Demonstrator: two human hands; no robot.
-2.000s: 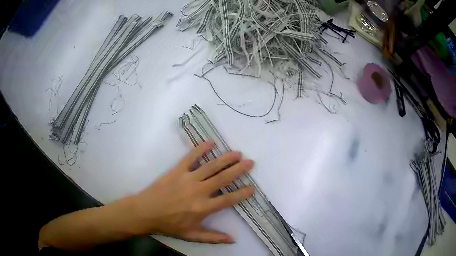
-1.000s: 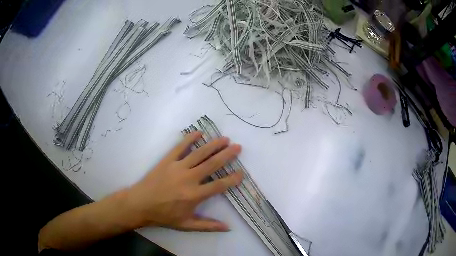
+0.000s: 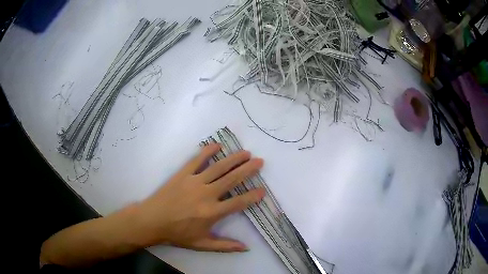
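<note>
Several long grey-white fabric strips (image 3: 278,231) with dark edge lines lie side by side, slanting from the centre to the bottom edge. My left hand (image 3: 206,200) lies flat across their upper part, palm down, fingers spread, pressing on them. A silver shears blade (image 3: 315,261) shows at the bottom edge, beside the strips; its handles are out of the picture. My right hand is not in view.
A crossed bundle of strips (image 3: 115,80) lies left, with loose threads around it. A tangled heap of offcuts (image 3: 299,43) is at the top. A pink roll (image 3: 412,109), black scissors, clutter and another bundle (image 3: 460,227) are at right. The curved table edge runs lower left.
The bundle, heap and pink roll have shifted a little right in the picture as the view moved. My left hand stays on the strips, now slightly nearer their upper ends than at first.
</note>
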